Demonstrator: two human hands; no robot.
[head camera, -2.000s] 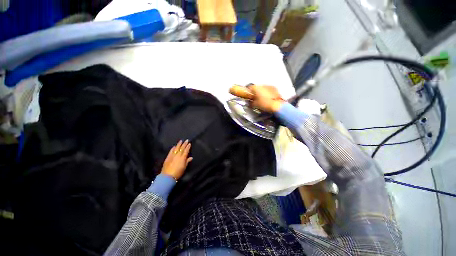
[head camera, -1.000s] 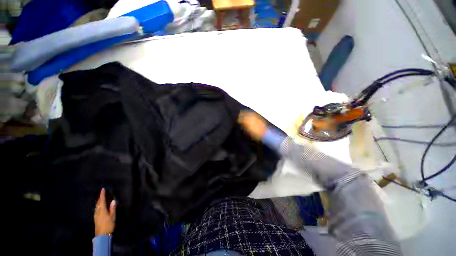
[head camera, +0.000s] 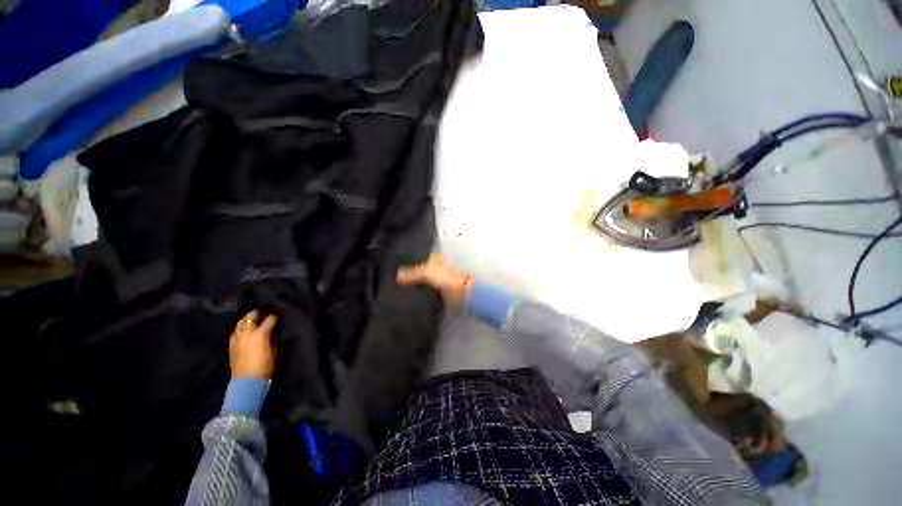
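A large black garment (head camera: 287, 188) with paler seam lines is spread in folds over the left and middle of the table. My left hand (head camera: 253, 346) lies on it near the front, fingers bent; whether they pinch cloth cannot be told. My right hand (head camera: 438, 281) is at the garment's right edge, fingers pointing left over the cloth and thumb apart. The steam iron (head camera: 668, 211), with an orange-brown handle and silver plate, rests at the table's right edge, away from both hands.
The white-covered table (head camera: 534, 128) shows right of the garment. A grey-blue padded arm (head camera: 119, 69) is at the far left. A dark blue padded form (head camera: 660, 74) stands beyond the right edge. Hoses (head camera: 811, 126) run from the iron to the wall. Crumpled white and brown material (head camera: 752, 366) lies lower right.
The iron was first in my right hand, then set down at the right. The garment has been shifted and unfolded towards the table's back, showing seam lines. My right hand has moved left and nearer me.
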